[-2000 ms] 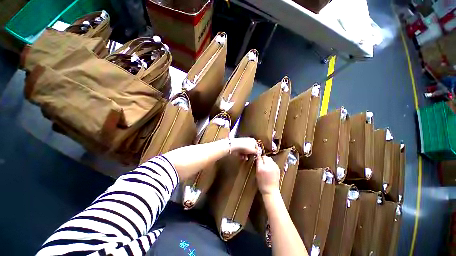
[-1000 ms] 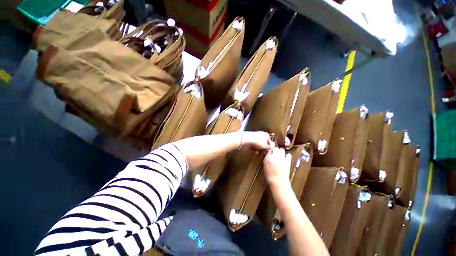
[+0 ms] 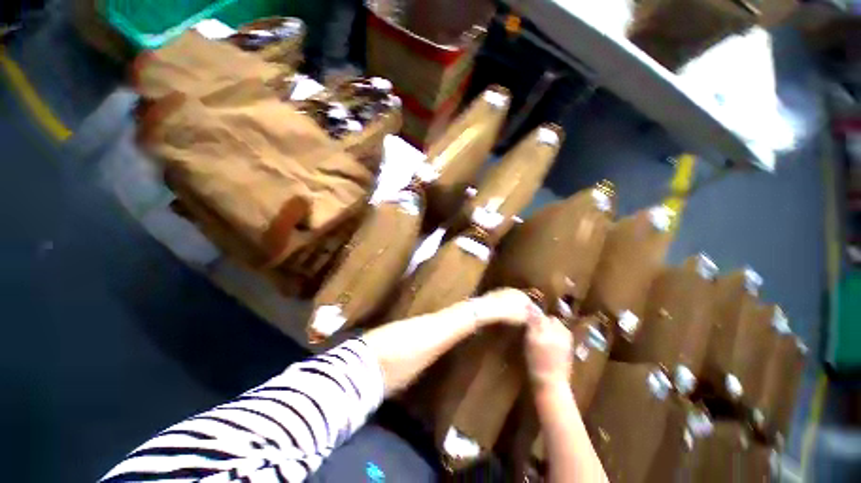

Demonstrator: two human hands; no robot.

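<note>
Tan-brown tote bags stand upright in two rows, with white bits at the ends of their narrow tops. My left hand (image 3: 505, 307) and my right hand (image 3: 549, 341) meet at the far top end of one standing bag (image 3: 483, 391) in the near row. The fingertips of both hands are together there. What they pinch is small, blurred and partly hidden by the fingers. The near end of this bag's top shows a white tuft. Other standing bags (image 3: 363, 259) are to the left and right of it.
Flat tote bags (image 3: 255, 156) lie piled at left on a pale low platform (image 3: 156, 212). Behind are a green crate (image 3: 156, 24) and a brown-red carton (image 3: 415, 66). A white worktable (image 3: 661, 90) is at the upper right. Another green crate (image 3: 847, 325) is at the right edge.
The view has shifted and blurred, so the bags sit further right and lower than a second ago. Both hands stay together at the same bag end.
</note>
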